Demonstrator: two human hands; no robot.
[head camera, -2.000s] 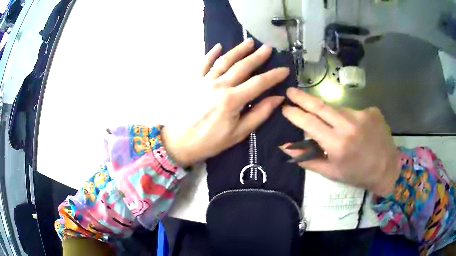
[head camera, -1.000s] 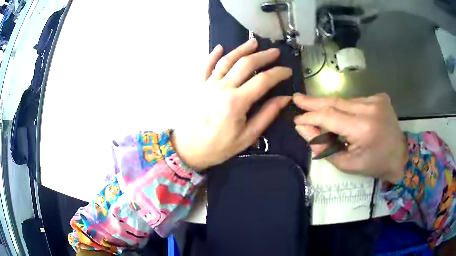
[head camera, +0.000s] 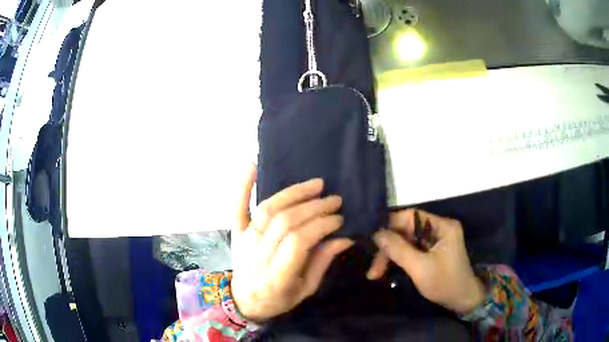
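The dark bag panel (head camera: 284, 60) runs from the top of the view toward me, with a silvery zipper (head camera: 310, 40) and a D-ring (head camera: 312, 81) above the rounded zipped pocket (head camera: 320, 143). My left hand (head camera: 287, 247) lies on the lower part of the pocket, fingers spread. My right hand (head camera: 427, 254) pinches the dark fabric at its lower right edge between thumb and fingers. A small dark tool, which looks like the thread snips (head camera: 419, 228), shows among its fingers, mostly hidden. A metal zipper slider (head camera: 372, 127) is at the pocket's right side.
The lit metal bed (head camera: 454, 33) is at the upper right, with yellow tape (head camera: 434, 72) along its edge. The white tabletop (head camera: 441, 127) has a printed ruler (head camera: 547, 137). A dark pointed object (head camera: 603, 92) lies at the far right edge. White surface (head camera: 160, 120) extends at left.
Both hands have moved down toward me, from near the presser foot to the pocket's lower end. The view has shifted, so the machine head is mostly out of frame and the pocket's lower part shows.
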